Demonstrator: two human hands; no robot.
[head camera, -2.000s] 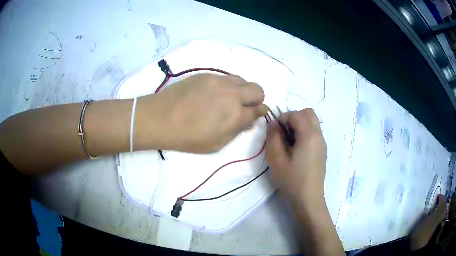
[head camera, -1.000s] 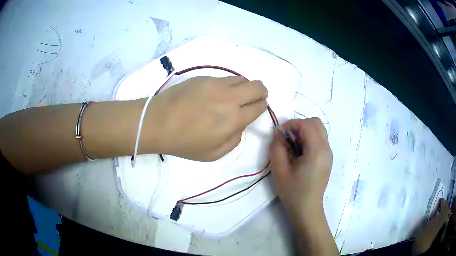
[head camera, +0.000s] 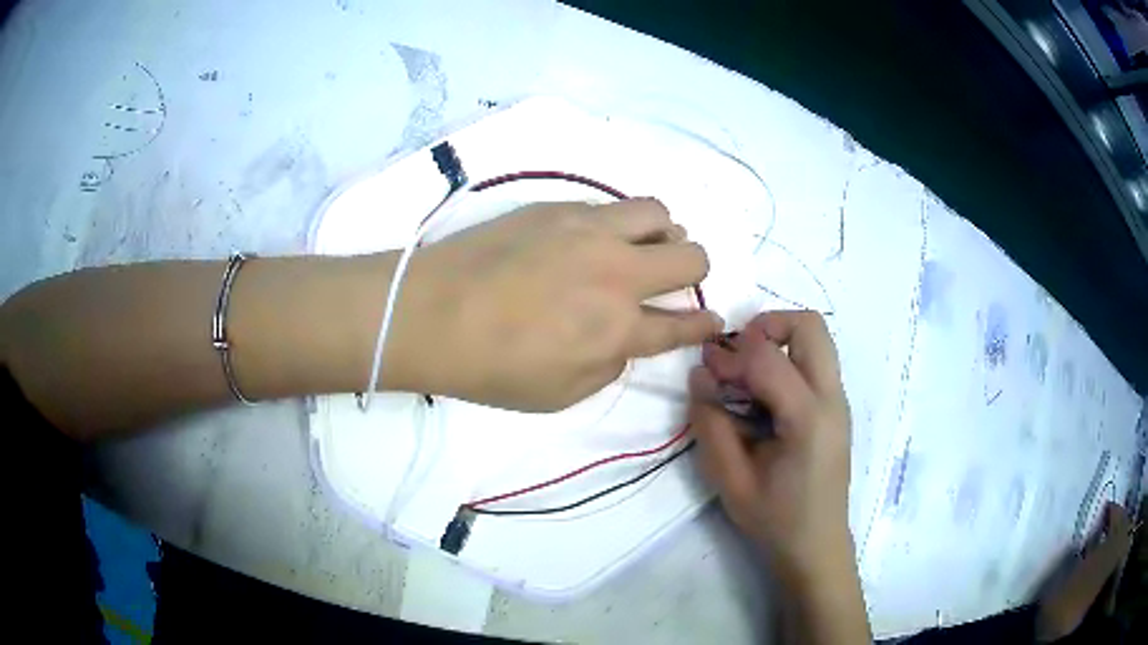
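Note:
A white housing (head camera: 604, 542) lies in front of me with red and black wires (head camera: 541, 175) curving around inside it. My left hand (head camera: 554, 302) reaches across it from the left, its fingertips pinching the wire pair at the right side. My right hand (head camera: 781, 428) is beside them at the right rim, fingers curled around dark tweezers (head camera: 752, 411), mostly hidden in the palm. Its fingertips meet the wires near my left fingertips; the contact is hidden. One black connector (head camera: 448, 165) is at the upper left of the housing, another (head camera: 457, 529) at the bottom.
A white cord (head camera: 394, 302) loops over my left wrist. The scuffed white tabletop (head camera: 995, 378) has pen marks. A dark green belt (head camera: 869, 76) with a metal rail runs along the upper right. Another person's hand (head camera: 1098, 567) is at the lower right edge.
Both hands and the housing appear slightly further right. My left fingers have moved down along the wires towards my right fingertips. The white cord has come over my left wrist. The tweezers' prongs no longer show.

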